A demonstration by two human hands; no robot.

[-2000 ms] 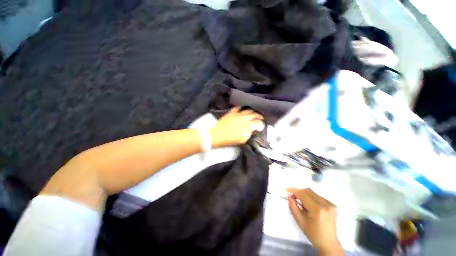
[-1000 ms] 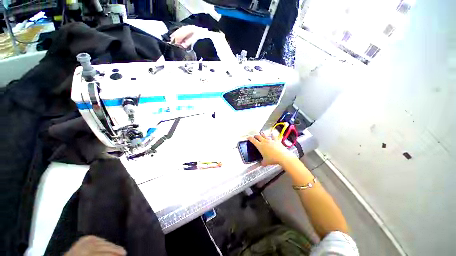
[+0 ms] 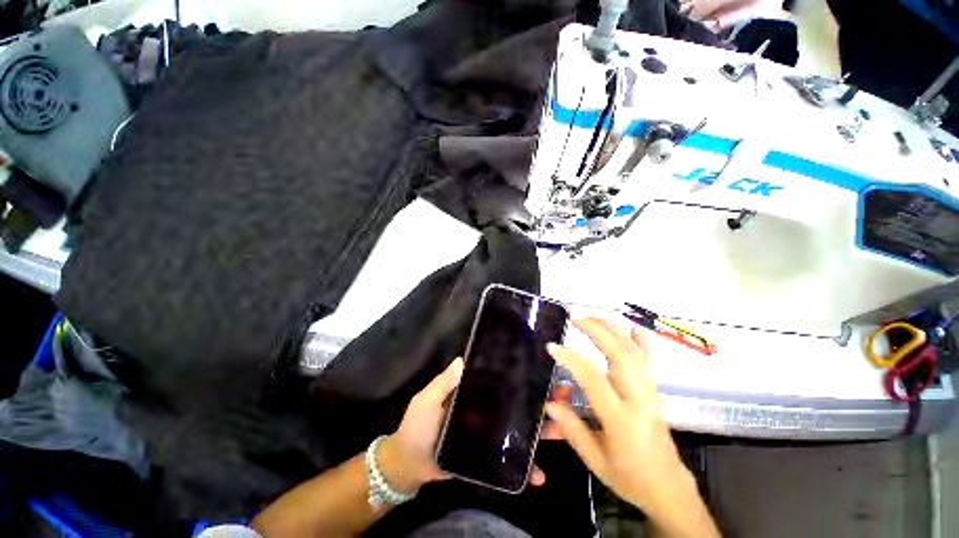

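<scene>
A black smartphone (image 3: 503, 389) is held upright over the table's front edge, its dark screen facing me. My left hand (image 3: 421, 431) grips its left side and lower end. My right hand (image 3: 620, 420) is at its right side, fingers spread, with fingertips near the screen's right edge; whether they touch it is unclear. The dark garment (image 3: 242, 179) spreads left of the machine, and a narrower dark piece (image 3: 421, 315) runs from the needle area toward me, partly behind the phone.
The white sewing machine (image 3: 778, 168) stands at the right. Thread snips (image 3: 671, 328) lie on its bed. Scissors with yellow and red handles (image 3: 906, 359) lie at the far right. A grey motor housing (image 3: 58, 100) is at upper left. Part of another person's arm shows at the top right.
The phone has left the table beside the scissors and is now in my left hand. My right hand has moved left with it. The view has swung left, showing more garment.
</scene>
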